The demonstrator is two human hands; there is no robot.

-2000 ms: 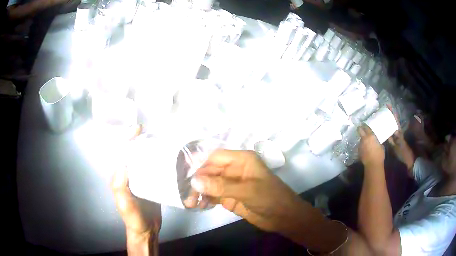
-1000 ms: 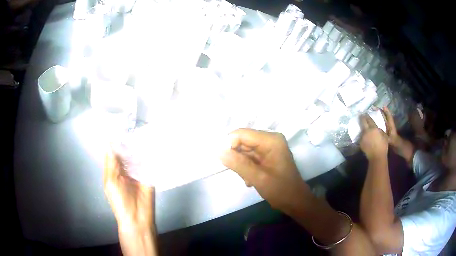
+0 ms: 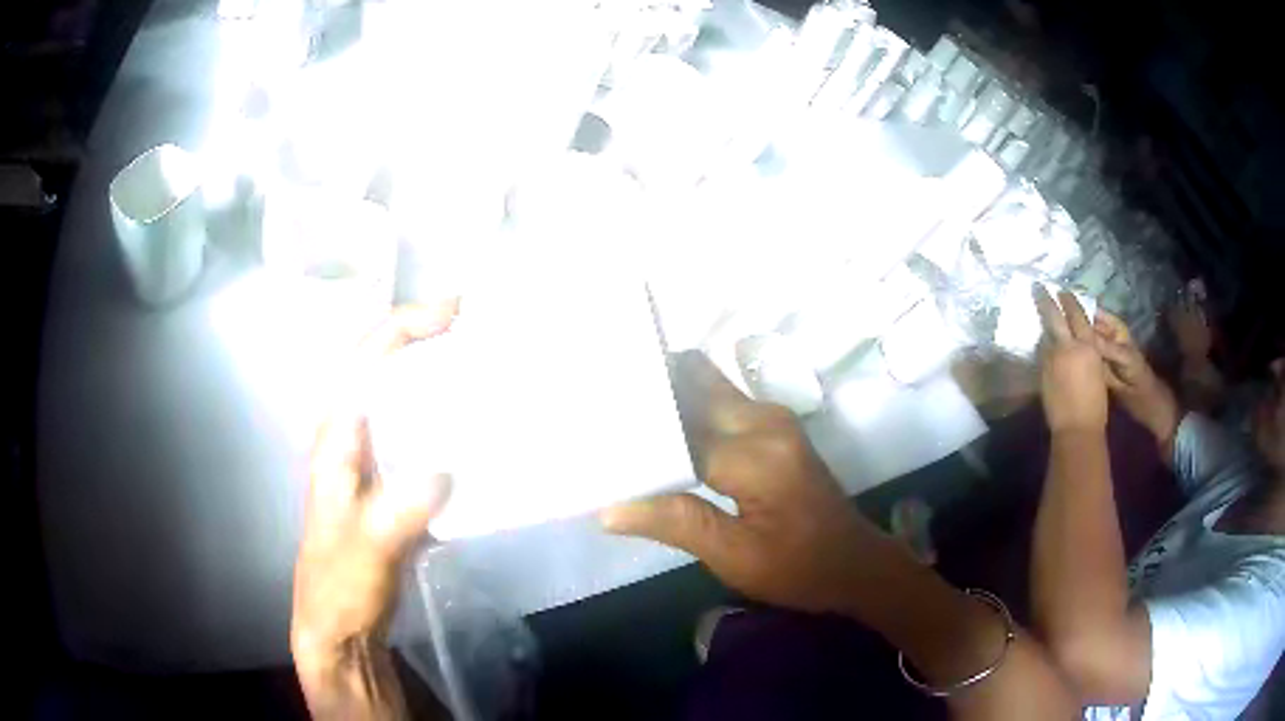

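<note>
A white cup (image 3: pixel 529 402), strongly overexposed, lies on its side between my two hands in the lower middle. My left hand (image 3: pixel 352 535) holds its left end, with fingers behind it and the thumb in front. My right hand (image 3: pixel 761 486) holds its right end, thumb along the lower edge and fingers at the far side. A thin clear plastic film (image 3: pixel 472 634) hangs below the cup beside my left hand. Glare hides whether film covers the cup.
A white cup (image 3: pixel 159 240) stands at the left of the white table (image 3: pixel 155 479). Many glaring white cups crowd the middle and back; bagged-looking pieces (image 3: pixel 860 71) stand at back right. At right, a seated person's hands (image 3: pixel 1074 359) hold a white piece.
My right hand has moved from pinching at the cup's right end to gripping that end. The cup's right edge now shows. Clear film now hangs below my left hand.
</note>
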